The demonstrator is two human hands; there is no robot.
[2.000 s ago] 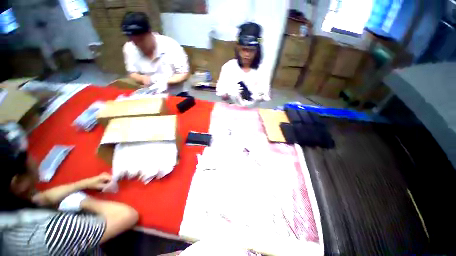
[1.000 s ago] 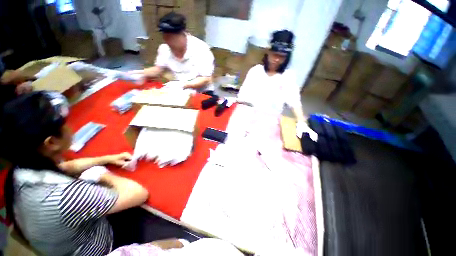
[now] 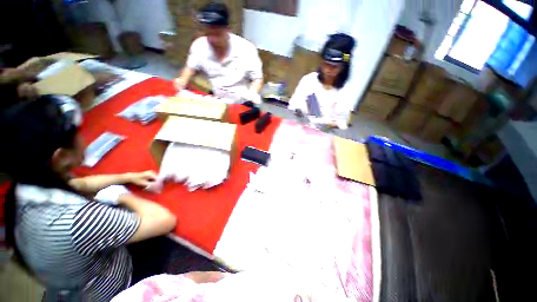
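Neither of my hands shows; only pink-and-white clothing and a small strip of skin show at the bottom edge. The pink cloth [image 3: 294,218], partly washed out by glare, covers the table before me. A flat black rectangle with a pale rim, perhaps a smartphone [image 3: 255,156], lies on the red cloth [image 3: 203,221] by the pink cloth. Two black boxes [image 3: 263,122] stand behind it. A tan cardboard pad [image 3: 354,160] lies at the pink cloth's far right. Several black boxes [image 3: 395,172] lie in rows beside it, at the belt's edge.
An open carton [image 3: 194,133] with white sleeves [image 3: 195,164] stands on the red cloth. A person in stripes [image 3: 88,224] sits at left. Two people in white sit across; one holds a dark box [image 3: 313,105]. The dark mesh belt [image 3: 447,242] runs along the right, with blue film [image 3: 421,157].
The view has swung right since the first frame. The person at the far side reached to the black boxes by the pad, then drew back and now holds a dark box.
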